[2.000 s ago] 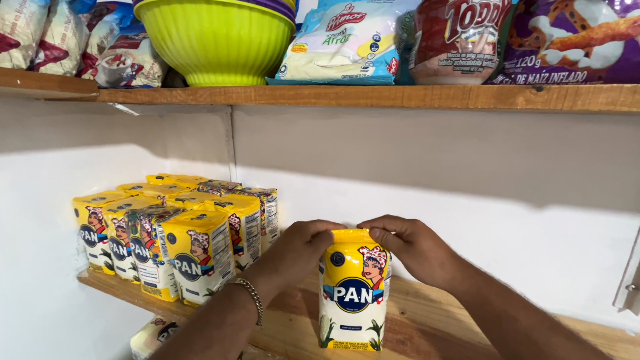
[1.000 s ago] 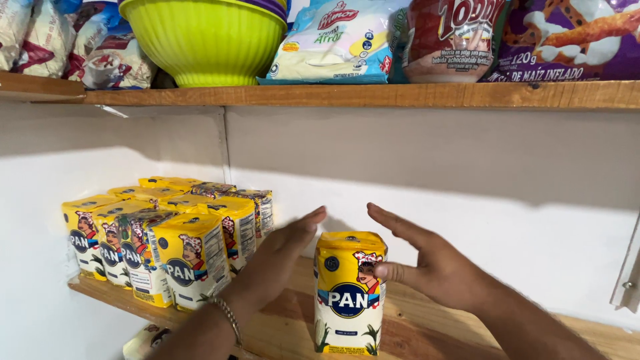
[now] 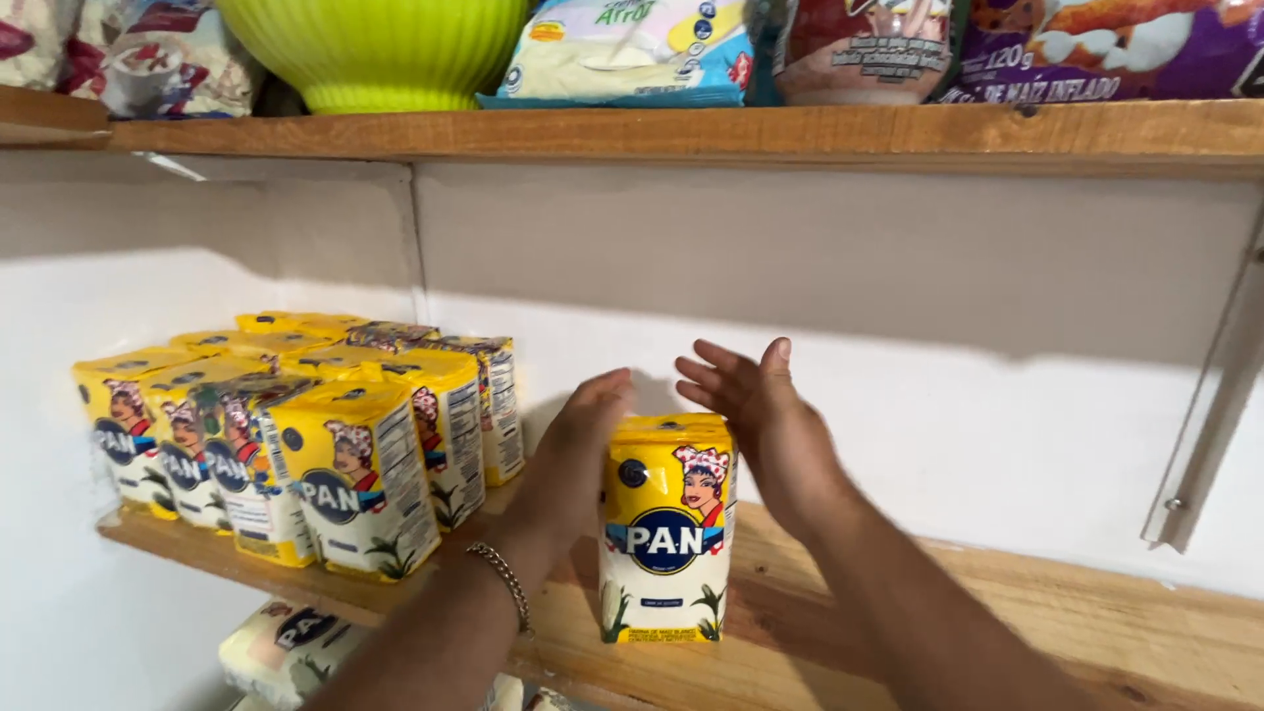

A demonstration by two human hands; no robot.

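A yellow and white P.A.N. corn flour package [image 3: 667, 533] stands upright on the wooden shelf, front face toward me. My left hand [image 3: 590, 420] is behind its upper left side, partly hidden by the package; whether it touches is unclear. To the upper right of the package, my right hand [image 3: 765, 415] is raised with its fingers apart, holding nothing. A chain bracelet [image 3: 504, 585] circles my left wrist. Several similar flour packages [image 3: 355, 484] stand in close rows on the left part of the same shelf.
Above runs another wooden shelf [image 3: 632, 135] with a lime green ribbed bowl [image 3: 375, 49], a rice product bag [image 3: 627, 54] and a purple snack bag [image 3: 1116, 54]. More flour packages [image 3: 286, 647] lie below at lower left. A metal bracket [image 3: 1200, 434] is on the wall at right.
Two seconds ago both hands were on the package's top edge; they have since come off it. The right hand has turned, its fingers now raised. The package top looks flatter than before.
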